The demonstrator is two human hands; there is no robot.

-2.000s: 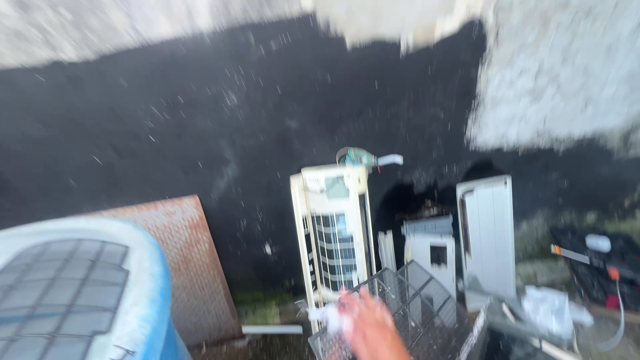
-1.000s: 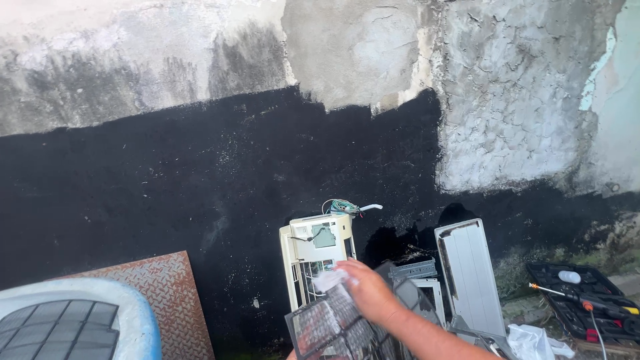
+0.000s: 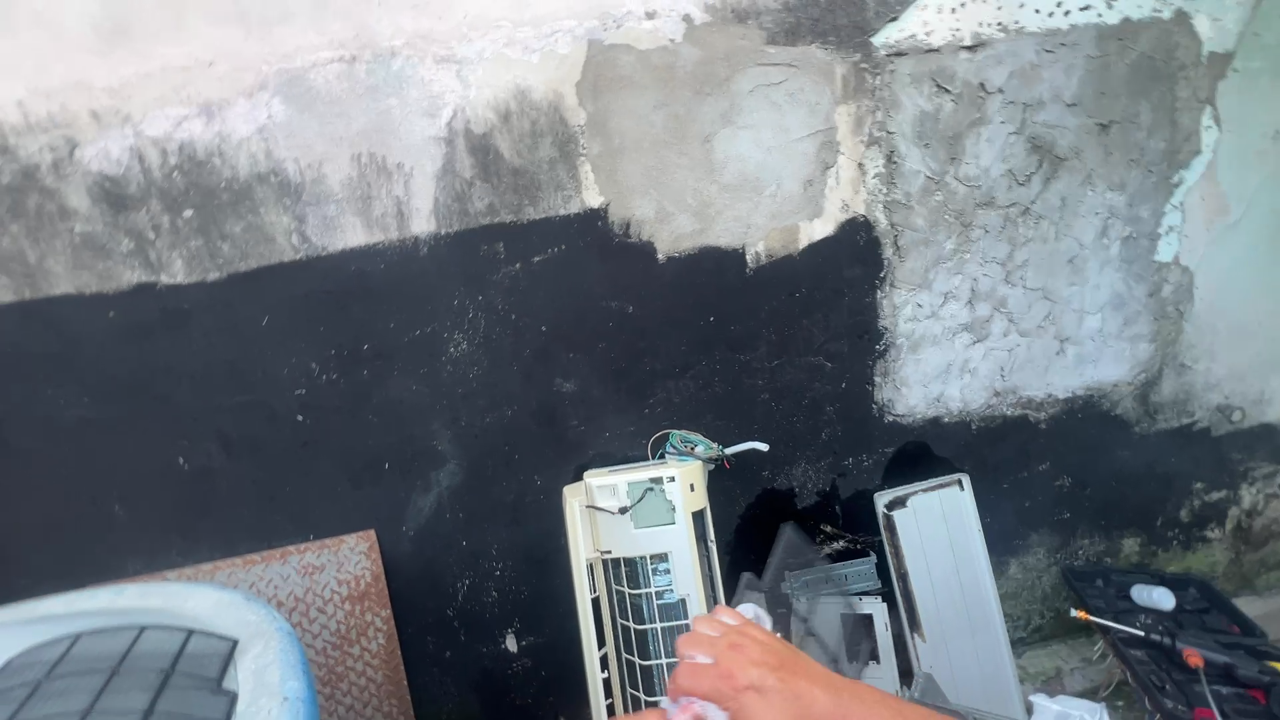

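Observation:
My right hand [image 3: 735,665] is at the bottom centre, fingers curled on a whitish wad [image 3: 752,614] that looks like cloth. It overlaps the grille of a cream air-conditioner indoor unit casing [image 3: 640,580], which stands on end against the wall; whether they touch is unclear. A bundle of thin wires [image 3: 690,446] lies on its top. Of my left hand only a sliver of skin [image 3: 642,714] seems to show at the bottom edge; its grip is hidden. A dark, see-through mesh panel [image 3: 788,560] is right of the casing.
A blue-rimmed tub [image 3: 290,640] with a gridded air filter [image 3: 120,670] stands at lower left, before a rusty tread plate [image 3: 345,600]. At right are a metal bracket [image 3: 835,577], a long white cover [image 3: 945,590], a black tool case [image 3: 1220,610], and a screwdriver [image 3: 1110,622].
The gridded mesh filter at my hands a second ago is no longer seen in front of the casing. My right hand now appears lower against the casing.

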